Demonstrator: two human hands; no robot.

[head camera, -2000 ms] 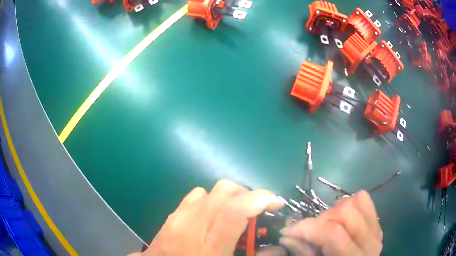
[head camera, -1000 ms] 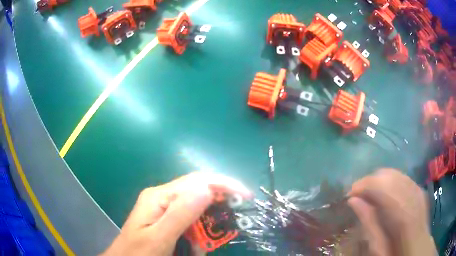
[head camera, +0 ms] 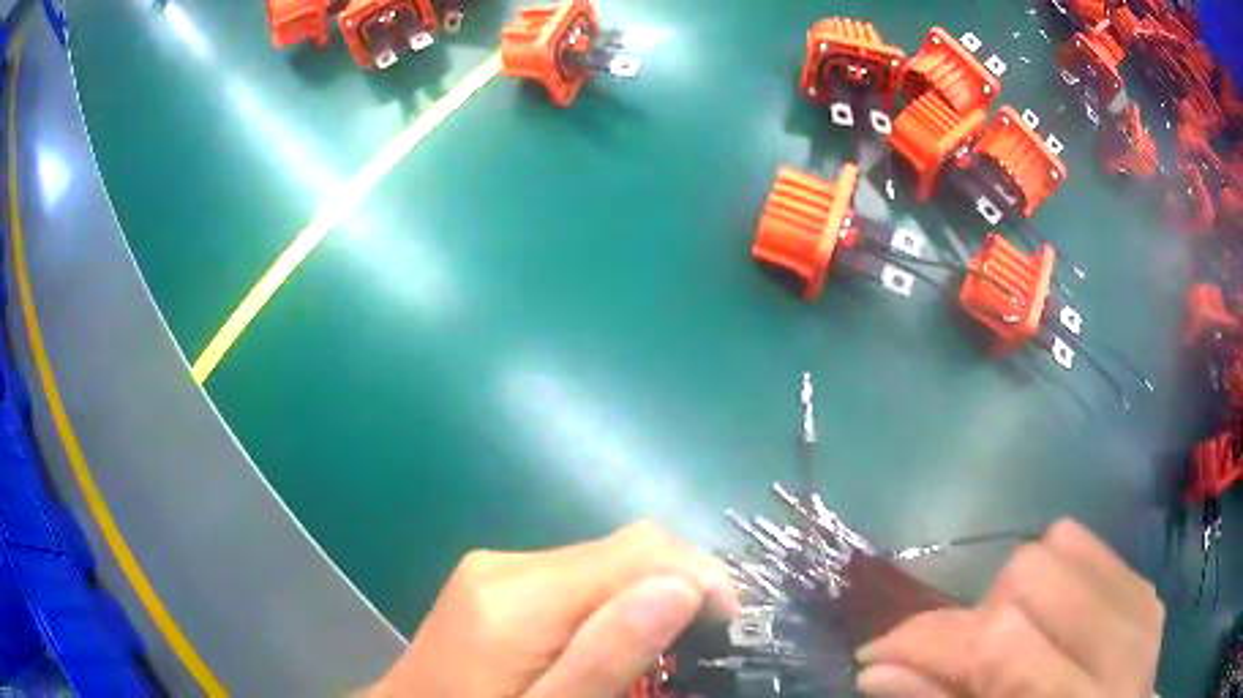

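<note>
My left hand [head camera: 579,620] is at the bottom centre, closed around an orange connector housing [head camera: 657,676]. Only a sliver of its orange and one square silver lug [head camera: 750,626] show by my fingers. A bundle of thin black wires with silver tips [head camera: 798,545] lies just right of it, tips fanned up and left. My right hand [head camera: 1029,627] is at the lower right with curled fingers, at the right side of the bundle. A thin wire runs up to its knuckles; whether my fingers grip a wire is hidden.
Several orange housings with lugs and black wires, such as this one [head camera: 804,229], lie at the upper right. More lie at the top left by the yellow line [head camera: 293,252] and heaped along the right edge. A grey strip [head camera: 205,518] and blue bins [head camera: 41,545] are at left.
My right hand moved right from the left hand, blurred, then came slightly back and lower. My left hand has turned, so the housing's open face no longer shows. The view shifted too.
</note>
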